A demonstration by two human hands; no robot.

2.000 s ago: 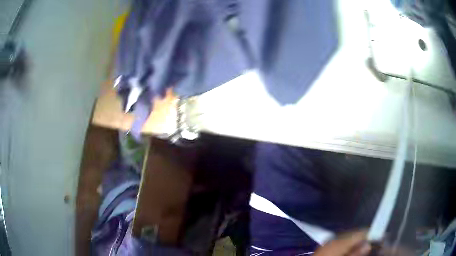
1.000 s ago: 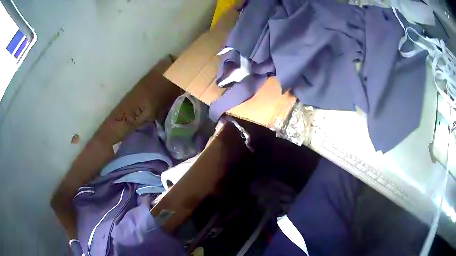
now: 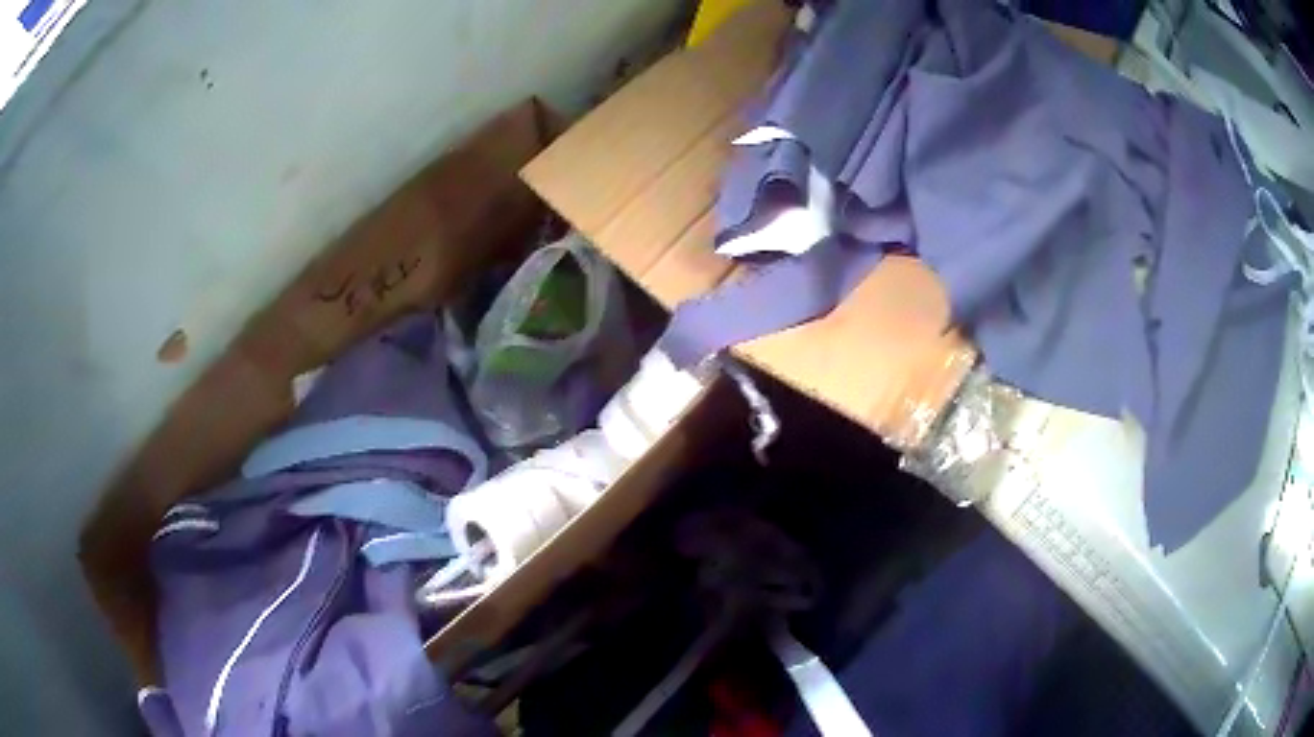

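Note:
A narrow white fabric strip (image 3: 816,685) hangs in the dark below the table edge at the bottom centre. A second pale strand runs down to the left from the same spot. A dim shape (image 3: 742,562) above them may be my left hand, but shadow hides its fingers and whether it grips the strip. My right hand is not in view. Blue-grey garment panels (image 3: 1023,187) lie over the table and a cardboard flap, with one pointed corner hanging down at the right.
An open cardboard box (image 3: 418,187) at left holds dark cloth with light-blue trim (image 3: 360,619), white rolls (image 3: 541,504) and a clear bag with something green (image 3: 536,338). The white table (image 3: 1110,504) has a printed ruler edge. Pale strips (image 3: 1275,245) lie at far right.
The view has swung left and down, bringing the box and its white rolls into sight. The hand seen earlier at the bottom right, by the strip, is no longer there.

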